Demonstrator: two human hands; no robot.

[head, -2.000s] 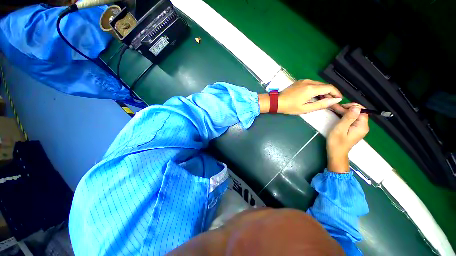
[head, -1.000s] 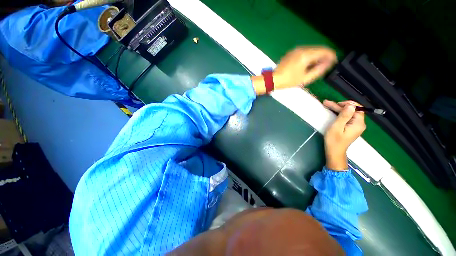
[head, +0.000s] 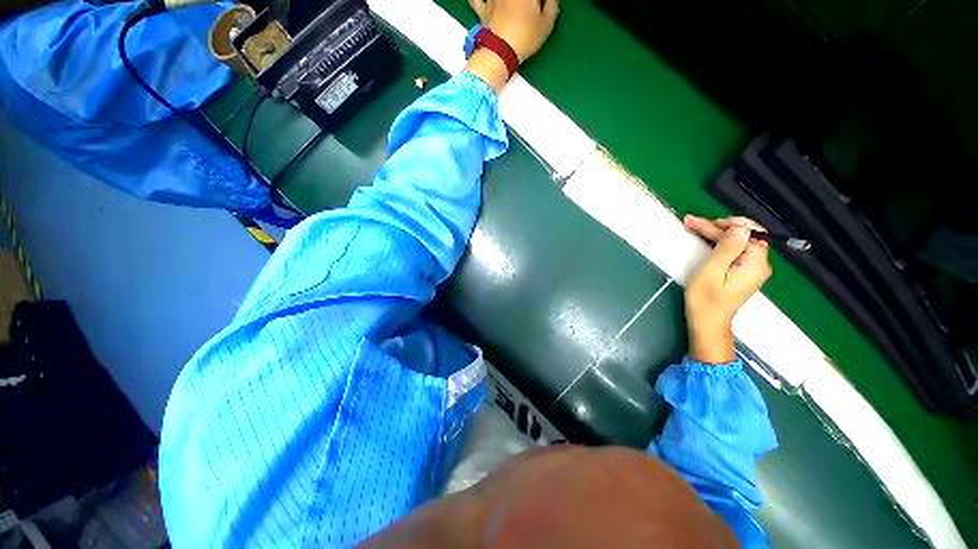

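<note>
My left hand (head: 520,24), with a red band on its wrist, reaches over the green belt at the top edge, which cuts off its fingertips; whether it holds anything cannot be told. My right hand (head: 727,268) rests by the white rail at the right and grips a thin black tool, perhaps tweezers (head: 788,242), like a pen. The tool's pale tip points right, over the belt, in front of the black trays. Nothing shows at the tip.
White edge rail (head: 633,220) runs diagonally between bench and green belt (head: 633,139). Long black trays (head: 858,268) lie on the belt at right. A black soldering station (head: 338,80) with cables and a brown cup (head: 231,34) stand upper left, beside another person's blue sleeve (head: 107,118).
My left hand has left my right hand's side and moved up and left along the belt to the top edge. My right hand stays nearly in place, still holding the black tool.
</note>
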